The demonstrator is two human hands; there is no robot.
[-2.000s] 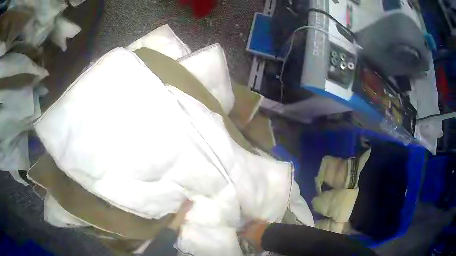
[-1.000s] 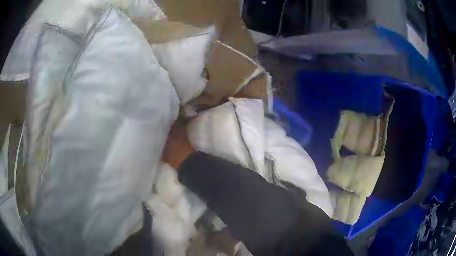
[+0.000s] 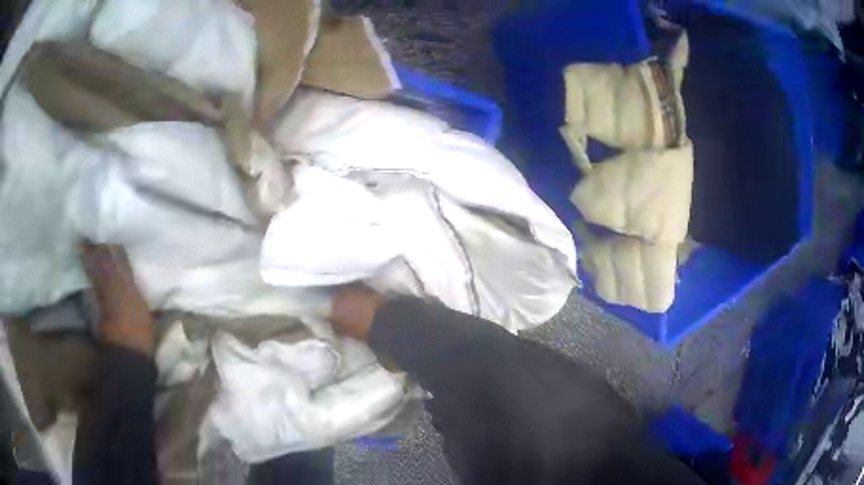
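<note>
White padded garment panels point(image 3: 360, 223) with dark-stitched edges lie in a loose heap in front of me, from the left edge to the middle. Tan cloth faces point(image 3: 346, 57) show between them. My left hand point(image 3: 118, 296) lies on the white cloth at the left, fingers pointing up and apart. My right hand point(image 3: 355, 311) is at the lower edge of the white panels in the middle, its fingertips hidden in the folds. A crumpled white and tan bunch point(image 3: 284, 393) lies below my hands.
An open blue bin point(image 3: 739, 294) stands at the right with cream padded pieces point(image 3: 635, 194) along its left side. Another blue edge point(image 3: 445, 102) shows behind the heap. Grey speckled floor point(image 3: 606, 352) shows between heap and bin. Blue and red objects lie at the lower right.
The view has shifted down and right. The large white panel that was raised at the left now lies folded and spread lower. My left hand has come into clear view on the cloth.
</note>
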